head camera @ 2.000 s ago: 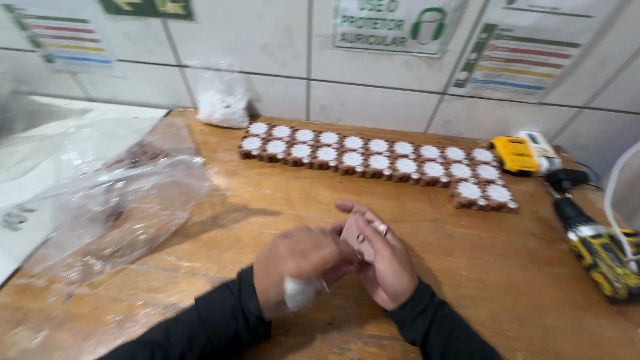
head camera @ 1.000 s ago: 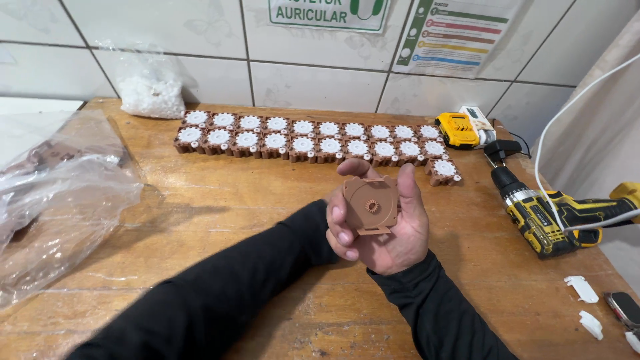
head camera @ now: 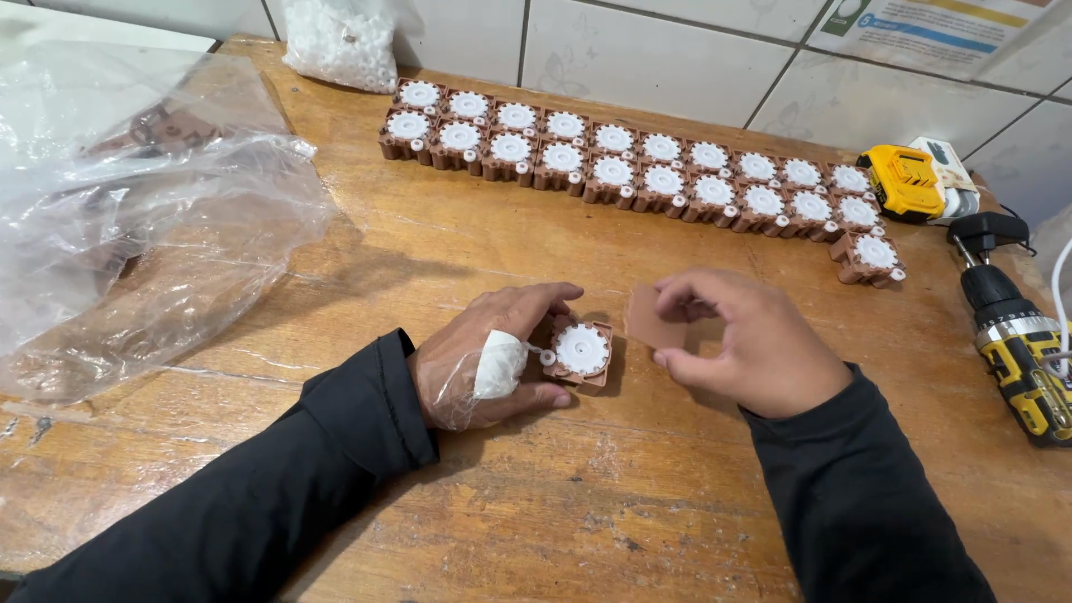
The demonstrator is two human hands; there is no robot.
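Observation:
My left hand (head camera: 494,356) lies on the wooden table, its thumb and fingers around a brown plastic housing with a white toothed wheel (head camera: 581,348) on top. A small white ring part (head camera: 547,358) sits at the housing's left side. White material under clear film covers part of that hand's back. To the right, my right hand (head camera: 737,339) holds a flat brown plastic plate (head camera: 653,318), slightly blurred, between thumb and fingers. Beyond both hands stand two long rows of similar housings with white wheels (head camera: 612,170), and one more housing (head camera: 869,256) sits in front of their right end.
A large clear plastic bag (head camera: 167,226) with brown parts inside spreads over the left. A bag of small white parts (head camera: 339,46) stands by the tiled wall. At the right are a yellow battery (head camera: 902,182), a black plug adapter (head camera: 988,230) and a yellow-black cordless drill (head camera: 1022,360).
A housing with a white wheel now sits by my left hand on the table. My right hand has moved away to the right of it, holding a brown plate. The view has tilted down.

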